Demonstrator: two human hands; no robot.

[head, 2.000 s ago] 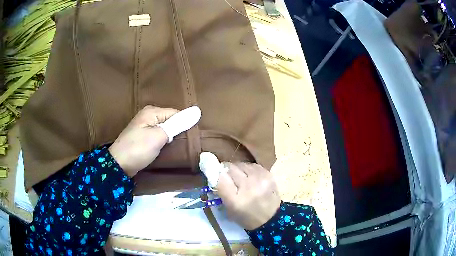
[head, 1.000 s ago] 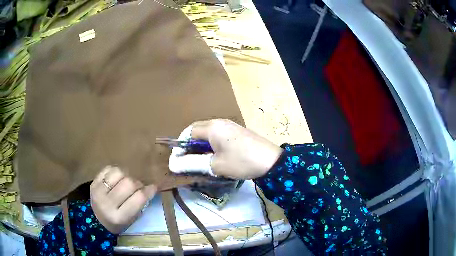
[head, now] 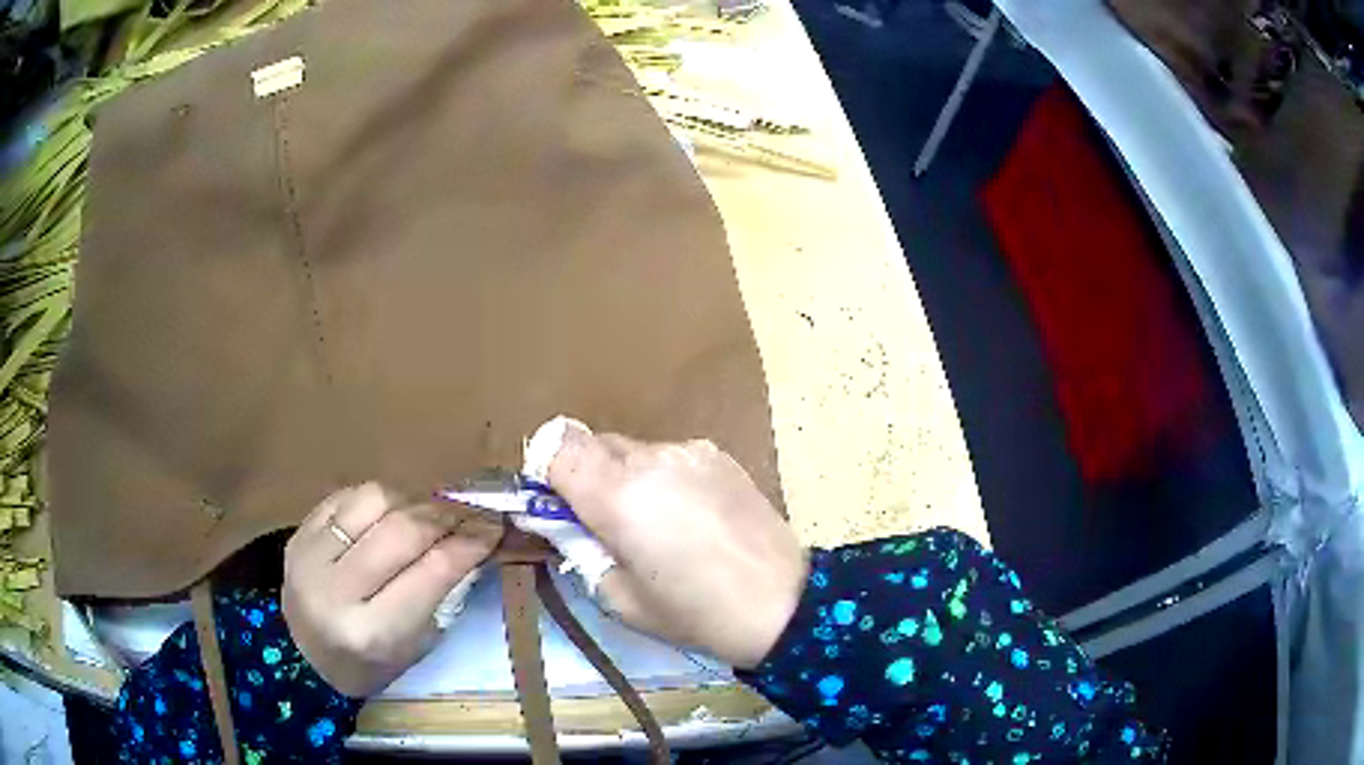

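The brown tote bag (head: 449, 269) lies flat on the table with its mouth edge toward me. A small cream label (head: 278, 76) sits at its upper left. Brown straps (head: 527, 658) hang from its near edge over the table edge. My left hand (head: 382, 583) pinches the bag's near edge, with white covers partly visible on its fingertips. My right hand (head: 673, 538), with white finger covers, holds the purple-blue thread snips (head: 539, 502). The blades point left, at the bag edge beside my left fingers. Whether the blades touch a thread cannot be seen.
Yellow-green strips (head: 42, 299) lie heaped at the left and beyond the bag. A pale wood-coloured table (head: 853, 344) extends right of the bag. A red panel (head: 1085, 299) and a white-covered table (head: 1197, 194) stand farther right. A white sheet (head: 598, 658) lies under the bag.
The bag was turned over from the side with long stitched straps to this plainer side. Since then, my right hand has moved down with the snips to the near edge, close to my left fingers.
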